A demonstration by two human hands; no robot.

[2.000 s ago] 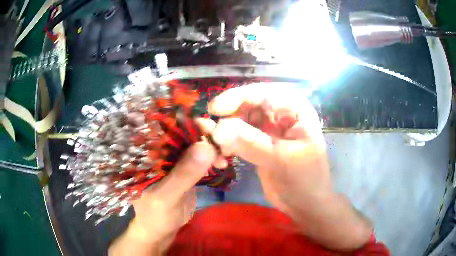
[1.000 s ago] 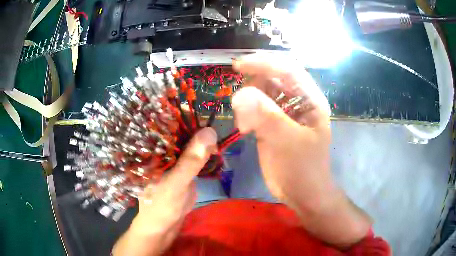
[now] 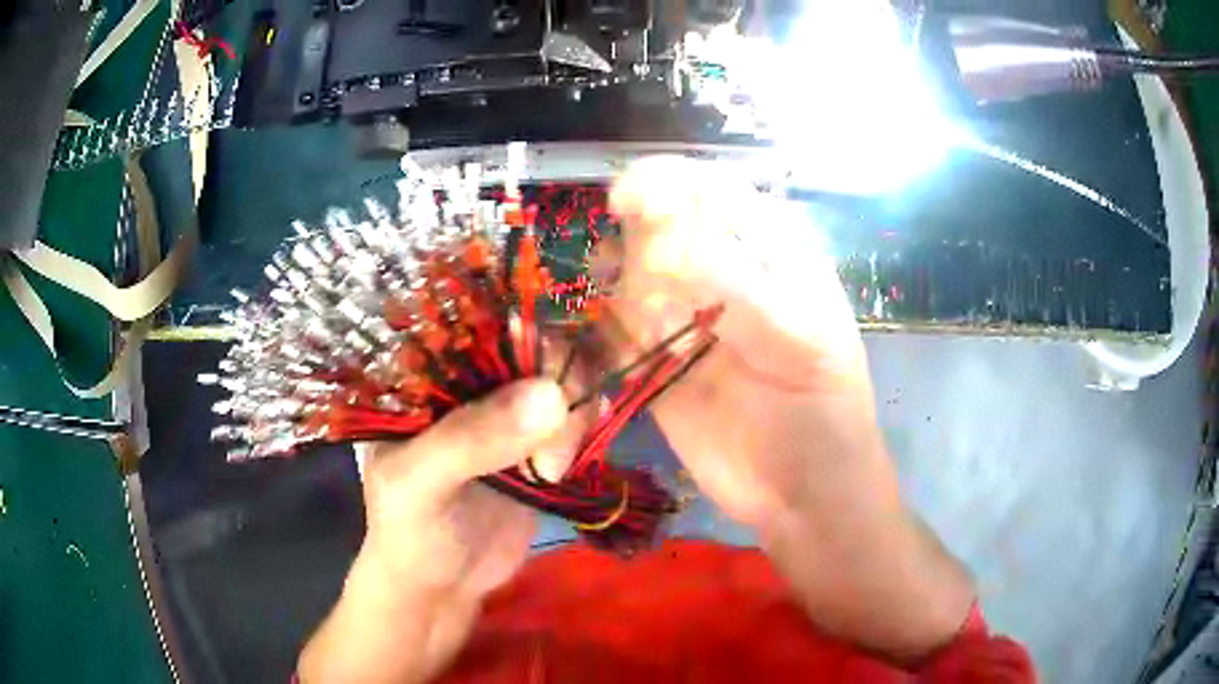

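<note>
My left hand [image 3: 468, 468] is closed around a thick bundle of thin red and black wire leads [image 3: 448, 341]. The bundle's head fans out to the upper left, with orange-red seals and silver crimp terminals [image 3: 314, 321] at the tips. The wires' other ends stick out below my thumb, with a yellow loop [image 3: 615, 510] around them. My right hand [image 3: 762, 361] is blurred and bright, palm partly turned up. A few red and black wires cross in front of its palm; whether its fingers grip them cannot be told.
The black crimping machine [image 3: 455, 80] stands behind, with its pale front edge [image 3: 588, 163]. Small red scraps lie below it. A white glare and silver lamp cone [image 3: 1023, 54] are at upper right. Cream paper tape [image 3: 100, 281] and a silver carrier strip [image 3: 134, 127] are at left.
The bundle's head has tilted up and its lower wire ends now show. My right hand has turned from knuckles up to a more open palm, and the wires by it have spread.
</note>
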